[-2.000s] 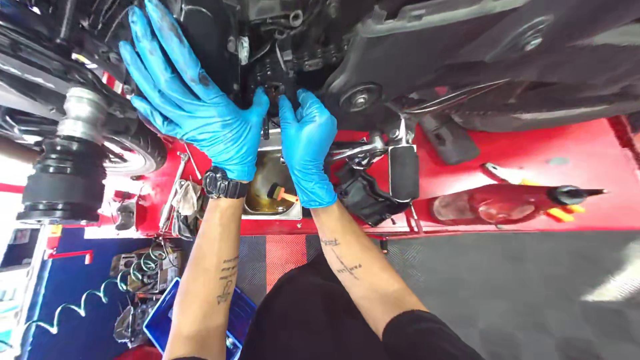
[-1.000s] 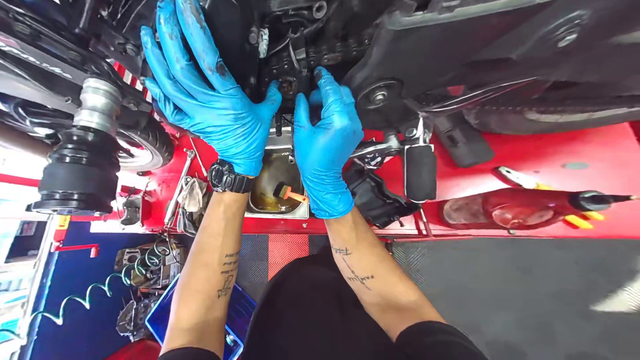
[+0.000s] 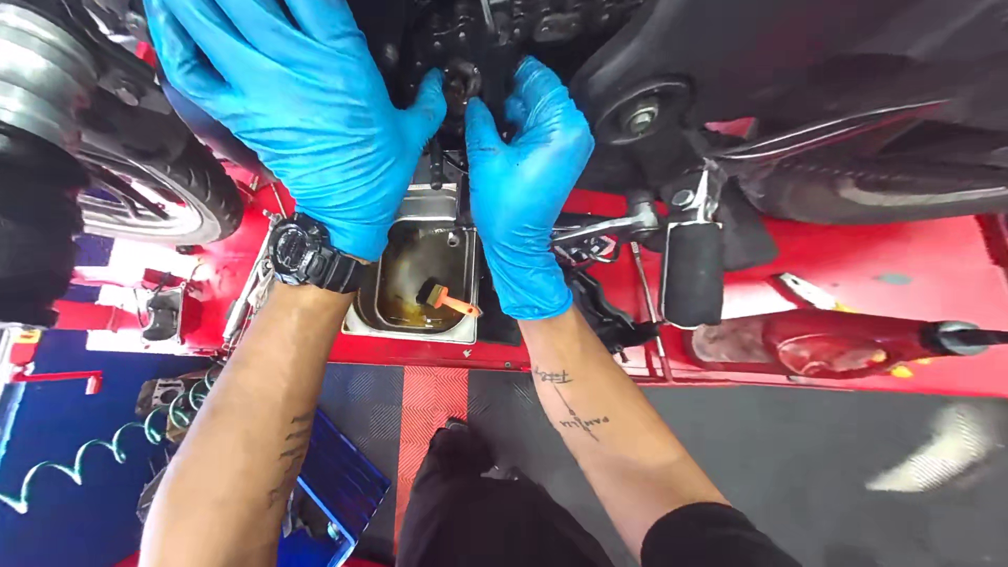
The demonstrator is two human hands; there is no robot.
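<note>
Both hands wear blue gloves and reach in at the dark underside of a motorcycle. My left hand [image 3: 315, 118] is spread, its thumb beside a round metal part [image 3: 462, 83] of the engine area. On the other side of that part is my right hand [image 3: 531, 173], fingers bent, thumb tip near it; whether it grips anything is hidden. A metal drain pan [image 3: 421, 268] with brownish liquid lies below the hands, and an orange-handled brush [image 3: 447, 299] rests in it.
A black footpeg [image 3: 691, 272] and a metal lever [image 3: 602, 230] stick out right of my right hand. On the red platform [image 3: 827, 252] lies a red bottle [image 3: 835, 344] with a dark nozzle. A wheel [image 3: 157, 181] stands at left, above a blue tray [image 3: 335, 480] and a coiled hose [image 3: 118, 449].
My right hand's fingers have bent inward since the earliest frame. My left hand stays spread beside the same part.
</note>
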